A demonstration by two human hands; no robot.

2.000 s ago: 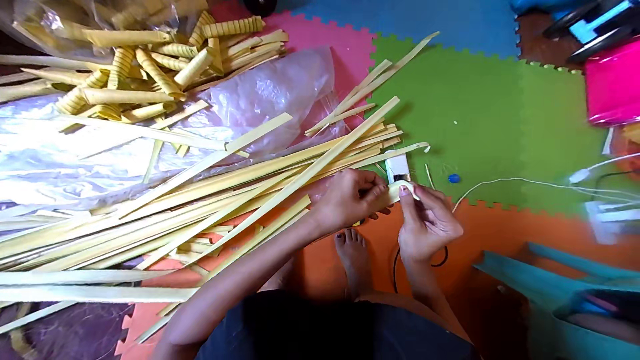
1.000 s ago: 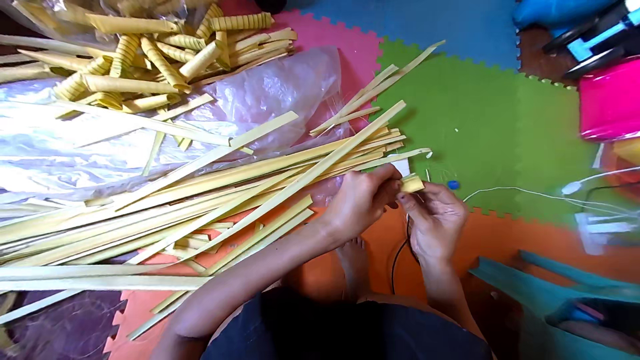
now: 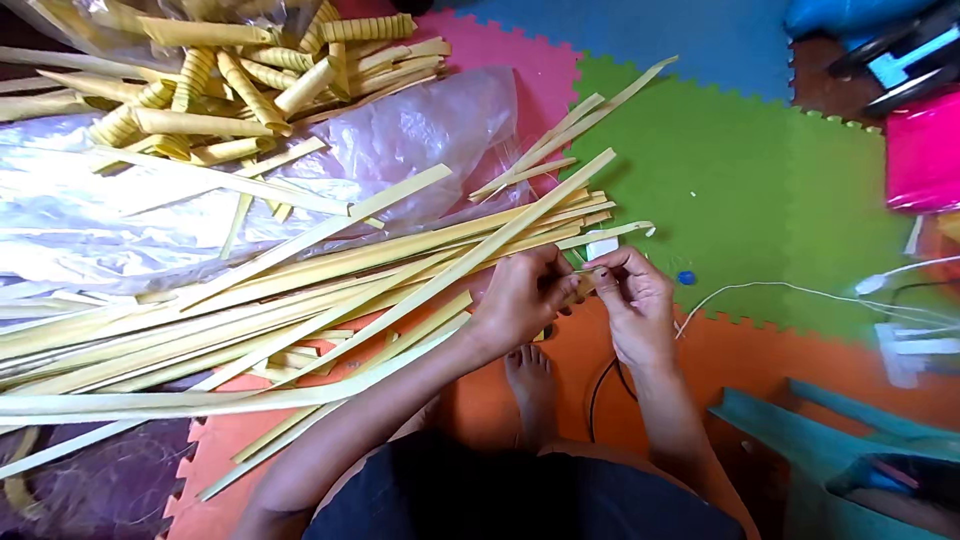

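Observation:
My left hand and my right hand meet at the centre right, both pinching a small palm leaf strip that is mostly hidden by the fingers. Just beyond the fingertips a white block-shaped object lies on the mat. Long pale yellow leaf strips spread in a loose bundle left of my hands, some passing close to my left wrist. Wound, tube-shaped leaf wrappers are heaped at the upper left, partly on clear plastic sheeting.
Interlocking foam mats cover the floor. A blue cap-like piece and a white cord lie right of my hands. A teal plastic stool or frame stands at the lower right, a pink object at the upper right. My bare foot is below.
The yellow strip, seen as a short folded band between my hands a second ago, now shows only a narrow edge at my fingertips. My hands have stayed close together.

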